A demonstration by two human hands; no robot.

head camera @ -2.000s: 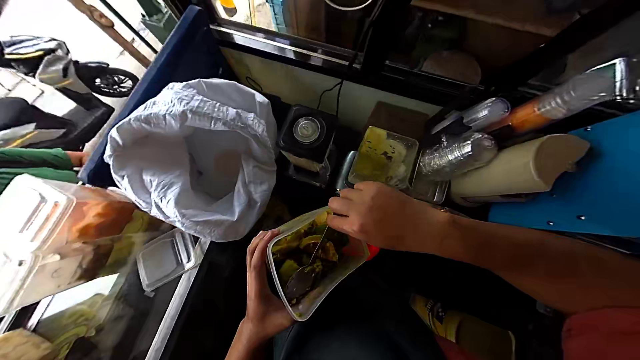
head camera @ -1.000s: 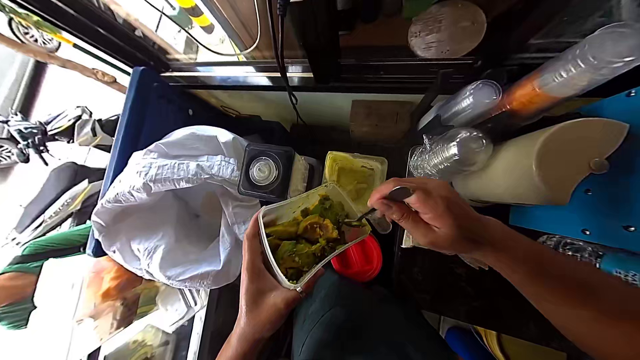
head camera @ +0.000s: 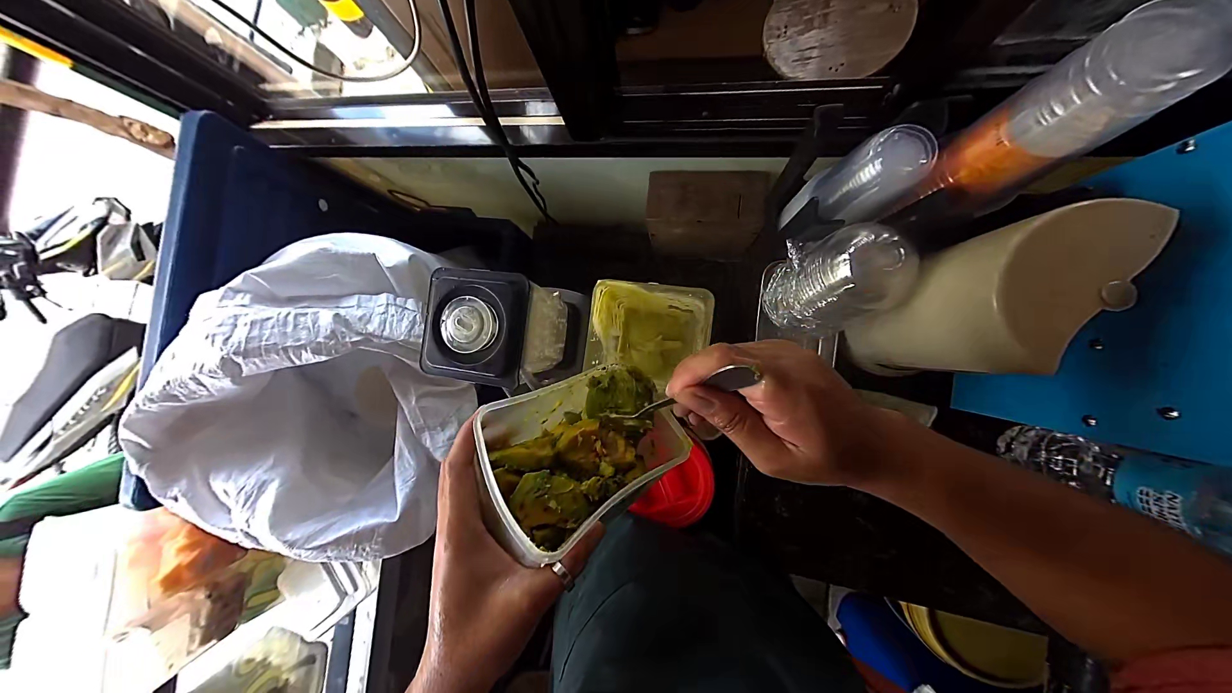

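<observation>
My left hand [head camera: 496, 568], with a ring on one finger, grips a clear plastic container [head camera: 515, 525] from below and the left, tilted. Green and orange-yellow avocado-like pieces [head camera: 568, 472] lie in it. My right hand [head camera: 760, 409] holds a metal spoon [head camera: 727, 377] by its handle over the container's right side; its far end is among the pieces, beside a dark green lump [head camera: 619, 393]. Just behind stands a second plastic container [head camera: 650, 327] with yellow-green residue. A red plastic lid [head camera: 685, 491] shows beneath the held container's right edge.
A white cloth sack [head camera: 269, 433] stands open at left, beside a black square-topped blender-like device [head camera: 472, 327]. Stacked clear plastic cups [head camera: 837, 274], a beige pitcher-like vessel [head camera: 1001, 298], a blue perforated panel [head camera: 1145, 366] and a plastic bottle [head camera: 1145, 486] are at right. A person's green sleeve [head camera: 67, 491] shows far left.
The view has turned and shifted. Two seconds ago the spoon reached down into the food from above; now my right hand is at the container's right side, the spoon held lower and more level.
</observation>
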